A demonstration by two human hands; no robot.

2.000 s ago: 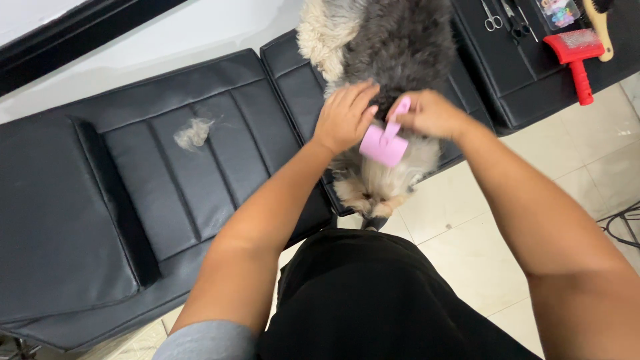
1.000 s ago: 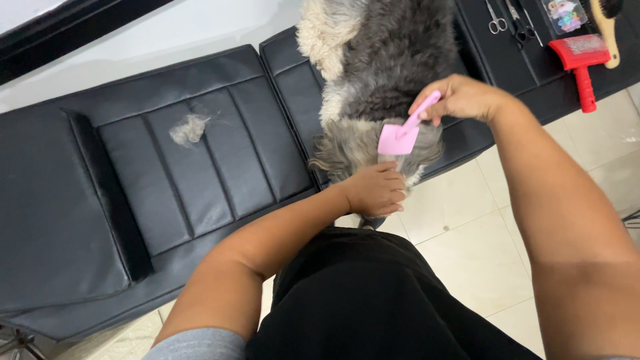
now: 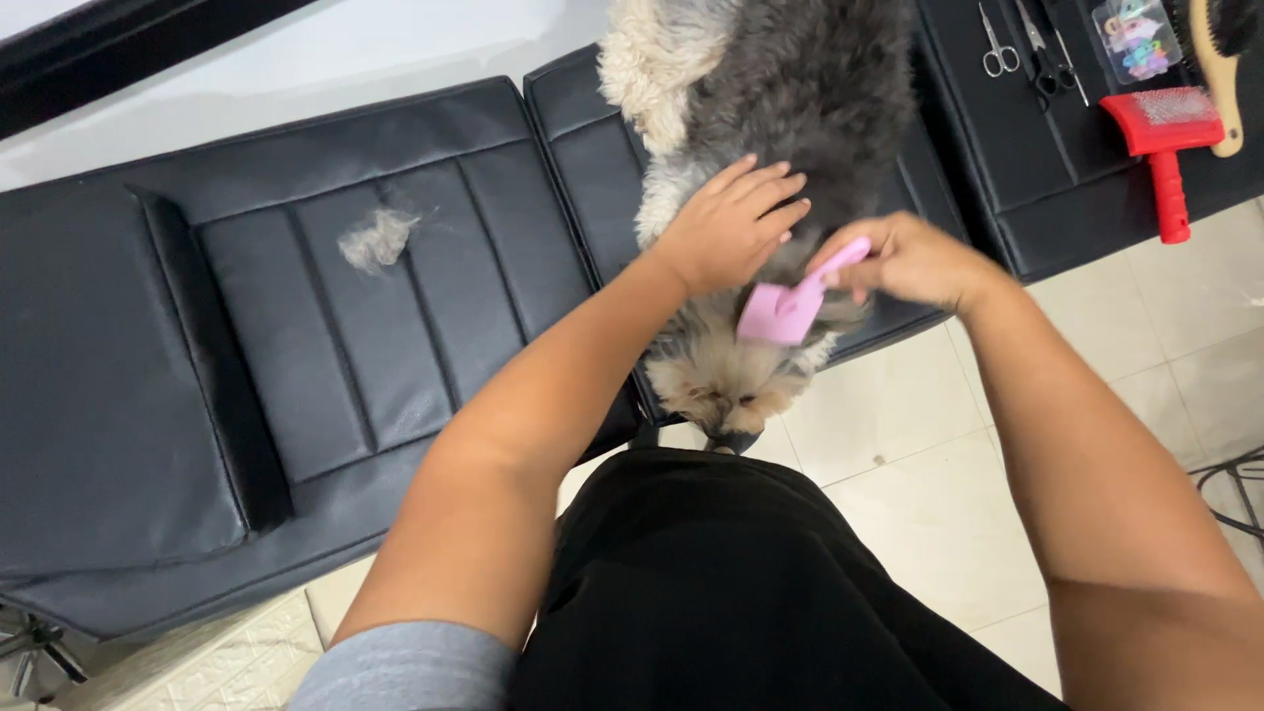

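A grey and cream long-haired dog point(image 3: 810, 109) lies on a black padded bench, its head toward me at the bench's front edge. My left hand point(image 3: 736, 222) rests with spread fingers on the fur behind its head and holds nothing. In my right hand point(image 3: 894, 262) is the handle of a small pink slicker brush point(image 3: 780, 311). The brush head is over the top of the dog's head, its flat back toward me, so its bristles are hidden.
Loose fur point(image 3: 377, 240) lies on the black bench point(image 3: 474, 247) at left. At upper right are small scissors point(image 3: 999, 59), black-handled scissors point(image 3: 1052, 79), a clear box of colourful small items point(image 3: 1136, 39), a red slicker brush point(image 3: 1170, 178) and a wooden-handled brush point(image 3: 1224, 99). Cables point(image 3: 1234, 494) lie at far right.
My left hand has moved from low by the dog's muzzle up to the fur behind its head. The dog's face, covered one second ago, shows again. The pink brush has stayed in my right hand.
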